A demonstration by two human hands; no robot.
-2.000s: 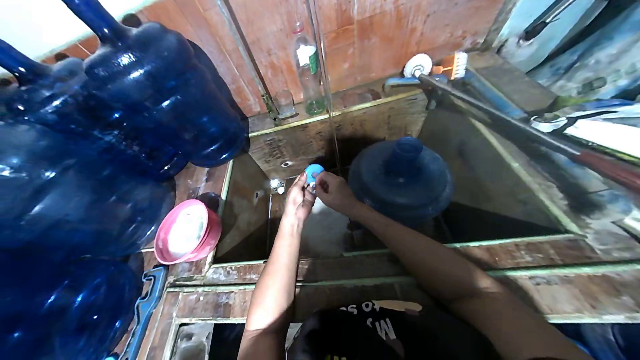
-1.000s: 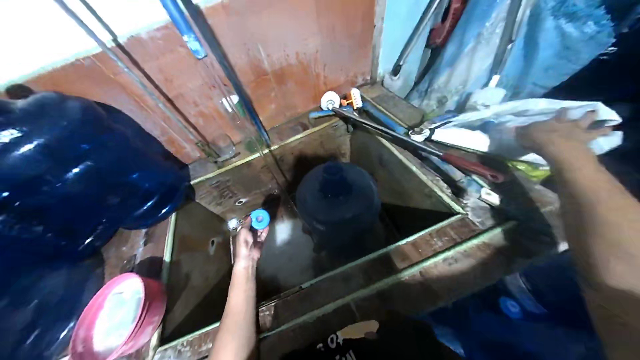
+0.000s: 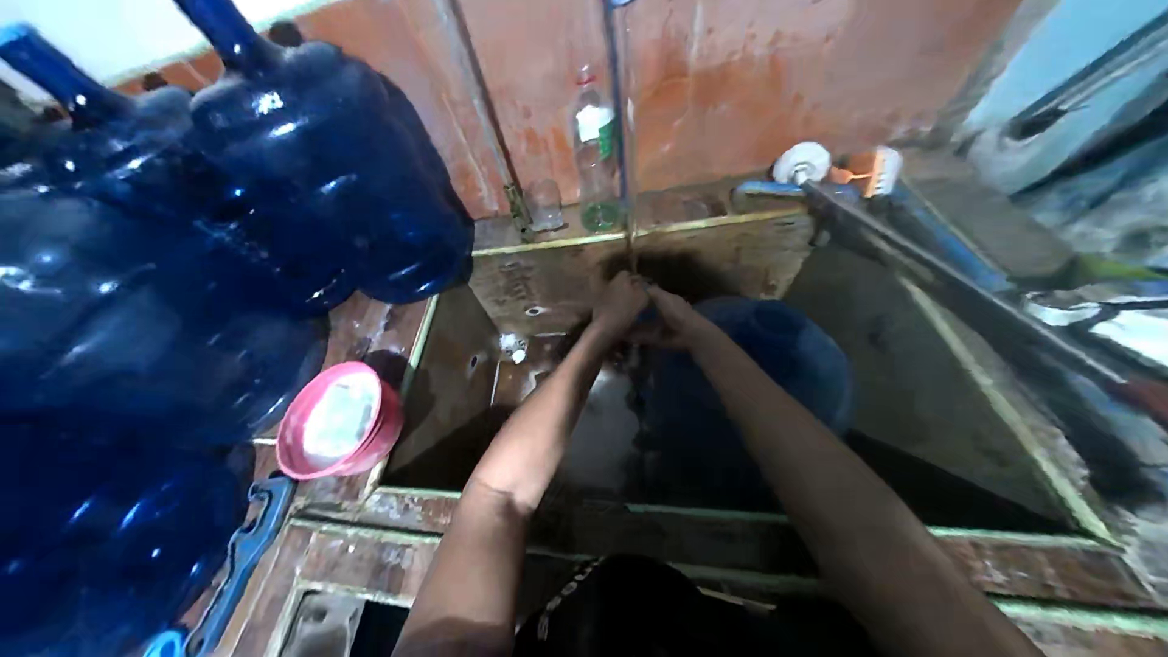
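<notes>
My left hand (image 3: 622,304) and my right hand (image 3: 672,319) meet under a thin stream of water (image 3: 630,210), above the tiled basin (image 3: 584,429). Whether either hand holds anything is hidden by the fingers and blur; the small blue cap cannot be made out. Just right of my hands, a large blue water jug (image 3: 776,365) stands inside the basin, partly behind my right forearm.
Large blue jugs (image 3: 319,173) crowd the left side, near a pink bowl (image 3: 388,429). A plastic bottle (image 3: 598,169) and a clear cup (image 3: 546,205) stand on the back ledge. Brushes (image 3: 803,164) and a long handle (image 3: 967,274) lie along the right rim.
My right hand has come back from the white cloth or bag at the right and joined my left hand under the water. The blue cap seen in my left hand earlier is no longer visible.
</notes>
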